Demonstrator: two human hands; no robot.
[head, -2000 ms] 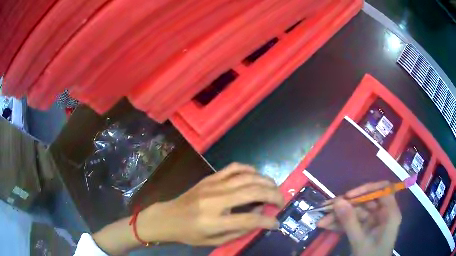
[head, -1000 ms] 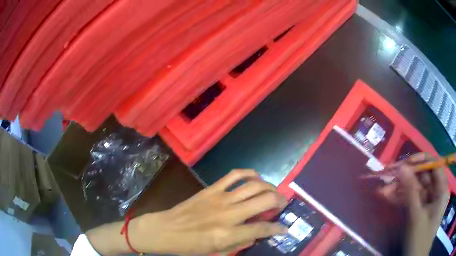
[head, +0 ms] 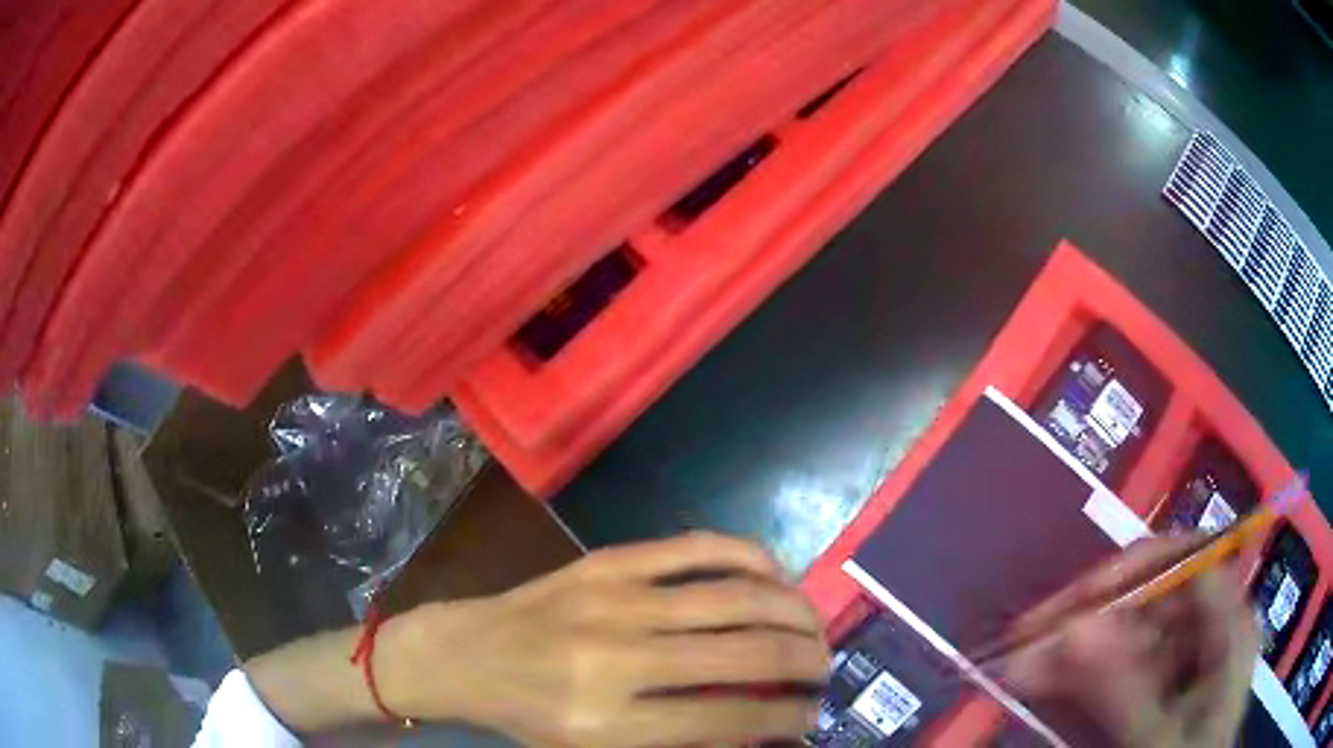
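An open-backed black phone (head: 874, 690) with a white label lies in a pocket of the red foam tray (head: 1009, 339). My left hand (head: 614, 643) rests flat at the tray's left edge, its fingertips at that phone; whether it grips anything is hidden. My right hand (head: 1155, 643), blurred, holds the orange tweezers (head: 1213, 557) like a pen, with the tip pointing left near the phone. A black adhesive sheet (head: 982, 512) with white edges lies across the tray under my right hand. I cannot see whether the tip carries a piece.
Leaning red foam trays (head: 439, 190) fill the upper left. An open brown box (head: 219, 512) with clear plastic bags (head: 344, 490) stands at left. More phones (head: 1096, 402) sit in the tray at right. A white slotted lattice sheet (head: 1257, 241) lies at the far right.
My right hand first moved right over the black sheet, then came back left and down with the tweezers. My left hand stays by the phone. The view has shifted slightly.
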